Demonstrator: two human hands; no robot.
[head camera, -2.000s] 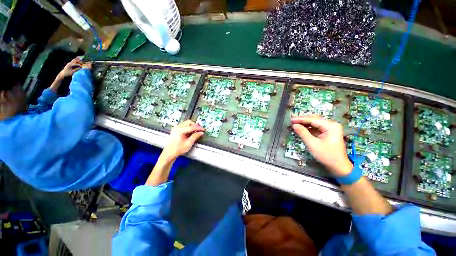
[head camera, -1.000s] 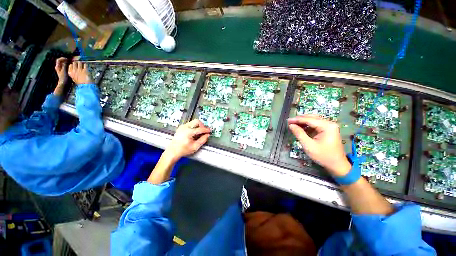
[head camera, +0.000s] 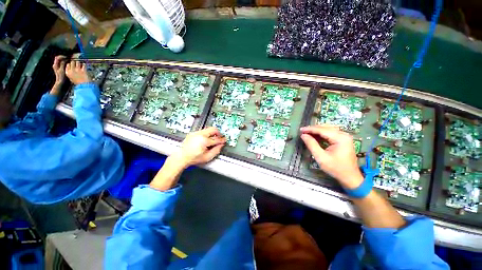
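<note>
My left hand (head camera: 200, 146) is over the near-left board (head camera: 228, 128) of the middle carrier (head camera: 242, 153), thumb and fingertips pinched together. Whether a part sits between them is hidden. My right hand (head camera: 333, 153) wears a blue wrist strap (head camera: 361, 186) and hovers over the left edge of the carrier to the right, thumb and forefinger nearly closed. Anything between these fingertips is too small to tell. It covers part of the near-left board there. Other green boards (head camera: 268, 139) lie in the carriers. A heap of dark glittering components (head camera: 333, 31) lies behind the line.
A blue coiled cord (head camera: 406, 84) rises from the strap across the right carrier. The metal line rail (head camera: 275, 182) runs nearest my body. A white fan (head camera: 161, 23) and green panels (head camera: 119, 39) stand behind at left. A person in a blue smock (head camera: 58, 153) works at far left.
The carriers and boards have shifted slightly right in view. My left hand has moved slightly right, and my right hand slightly left. The other person's hands have moved left.
</note>
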